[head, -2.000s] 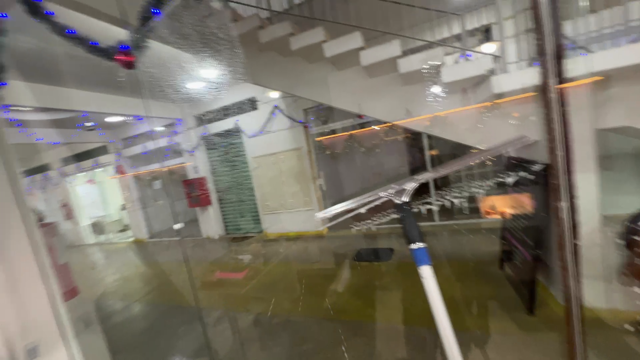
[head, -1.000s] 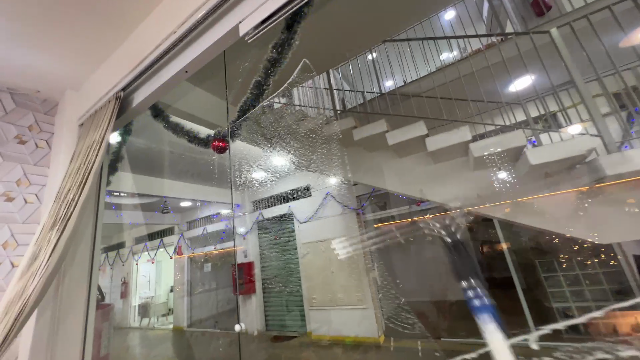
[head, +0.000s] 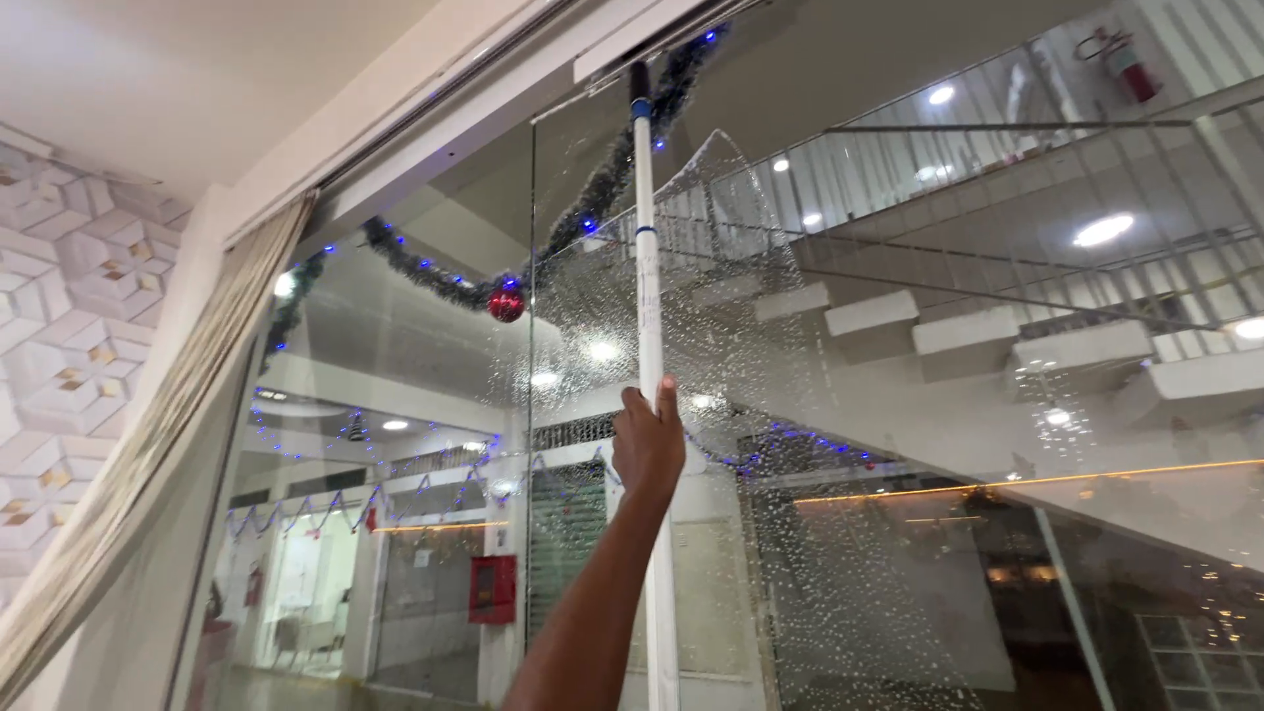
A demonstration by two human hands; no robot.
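A white telescopic pole [head: 649,296] with blue rings and a black upper end stands nearly upright in front of a wet glass pane [head: 790,415]. My left hand [head: 649,434] is closed around the pole, its arm rising from the bottom edge. At the pole's top, a squeegee [head: 583,99] is at the upper edge of the glass, just under the frame; part of its head is hard to make out. Water drops cover the glass around and right of the pole. My right hand is not in view.
The white window frame and its track [head: 444,148] slope across the top. A beige curtain [head: 168,415] hangs at the left, beside a patterned wall [head: 79,326]. Tinsel garland [head: 439,281] with a red bauble [head: 506,302], a staircase [head: 968,331] and a railing show through the glass.
The squeegee has moved up from the middle of the glass to its top edge, and the pole now stands nearly upright. My left hand has come into view. The view has tilted upward.
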